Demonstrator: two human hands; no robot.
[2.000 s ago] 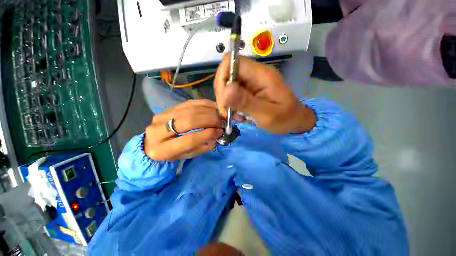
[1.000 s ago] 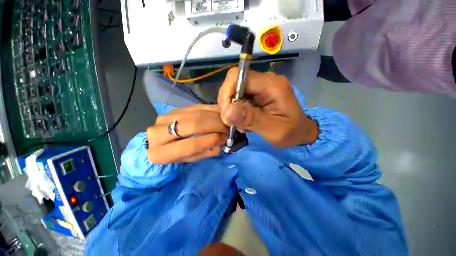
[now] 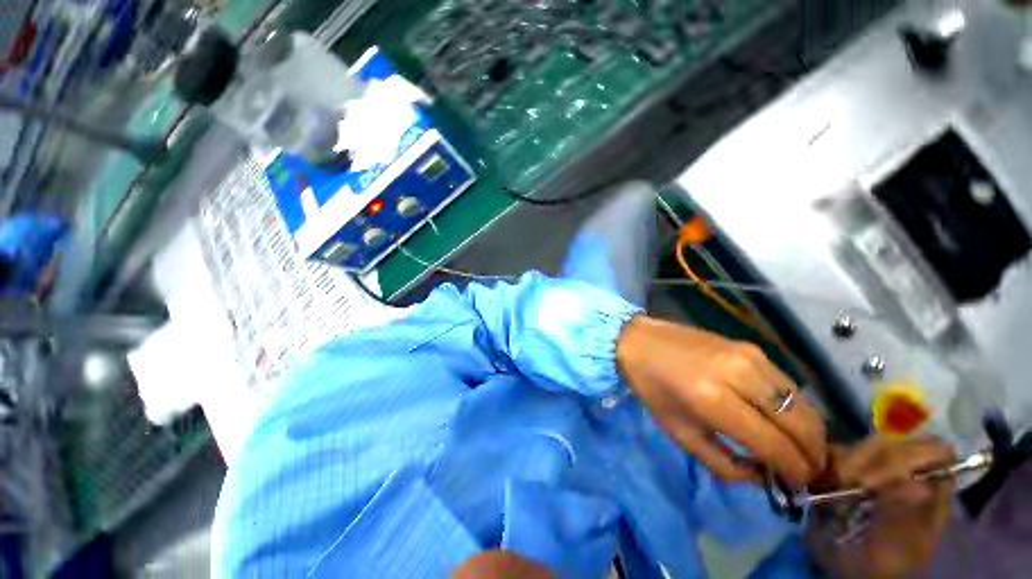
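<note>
My left hand (image 3: 724, 396), with a ring on one finger, holds the small black housing (image 3: 781, 493) at its fingertips. My right hand (image 3: 888, 509), blurred, holds the slim silver dispensing pen (image 3: 837, 494). The pen lies nearly level, its tip at or very near the housing; contact cannot be told. The pen's black elbow cap (image 3: 998, 461) points to the right. Both hands are in front of the white machine's edge, in the lower right of the view.
White machine bed (image 3: 781, 170) with black fixture (image 3: 956, 215), emergency stop (image 3: 901, 411), orange hose (image 3: 724, 296) below its edge. Blue glue controller (image 3: 390, 209) carries a crumpled white wipe (image 3: 385, 122). Printed sheet (image 3: 255, 271) lies beside it; blister tray (image 3: 566, 68) on the green mat.
The view has swung left and tilted, so my hands now show at the lower right. The controller appears nearer the centre, and the printed sheet and black fixture have come into view. Both hands keep their holds.
</note>
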